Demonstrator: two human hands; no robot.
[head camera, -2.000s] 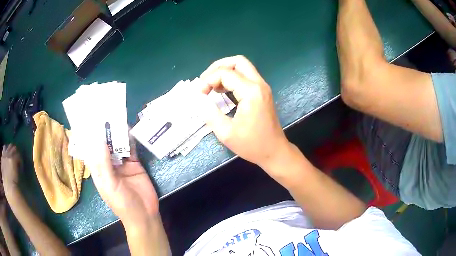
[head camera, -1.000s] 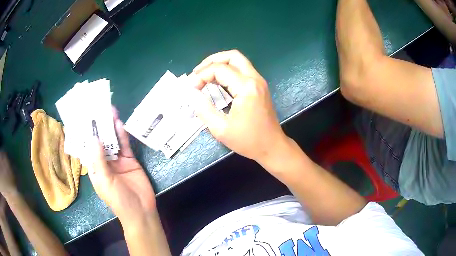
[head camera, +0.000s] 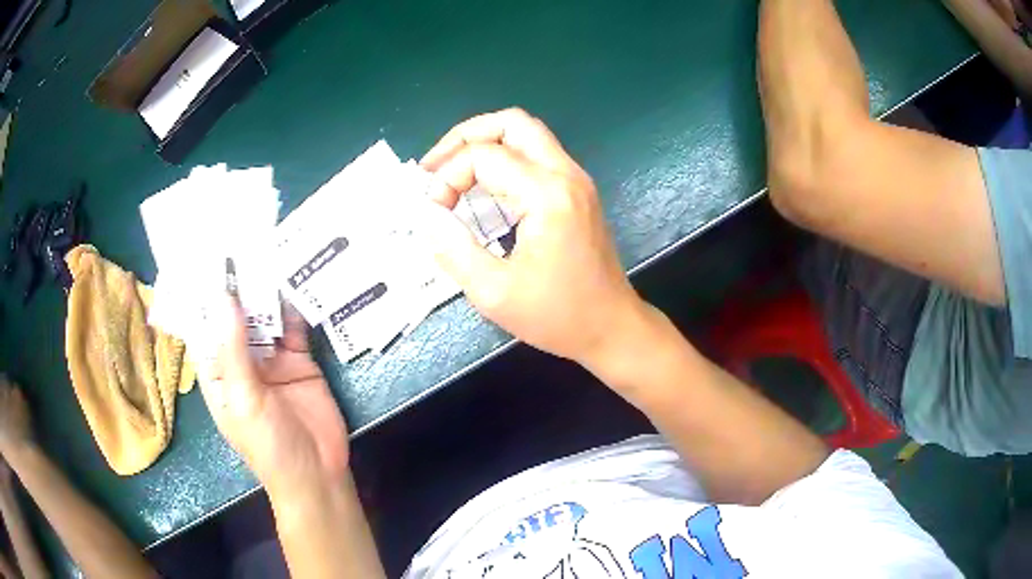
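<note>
My left hand (head camera: 277, 396) holds a fanned bunch of white leaflets (head camera: 215, 243) with small dark title bars and fine print, thumb on top. My right hand (head camera: 543, 243) pinches the right end of more white leaflets (head camera: 362, 243) between thumb and fingers. Two black title bars show on these, one below the other. Their left edge reaches close to the left-hand bunch. Whether some of these leaflets lie on the table under the right hand I cannot tell. A printed grey piece shows under the right fingers.
A yellow-orange cloth (head camera: 119, 362) lies left on the green table (head camera: 668, 136), with dark small parts (head camera: 48, 232) beyond it. An open black box (head camera: 187, 91) stands at the upper left. A neighbour's arm (head camera: 826, 147) rests at the right by a red stool (head camera: 815, 362). Another person's arm (head camera: 57, 486) is lower left.
The leaflets at my right hand have shifted, and two title bars now show instead of one. The left-hand bunch moved left, then slightly back right. Both hands keep hold.
</note>
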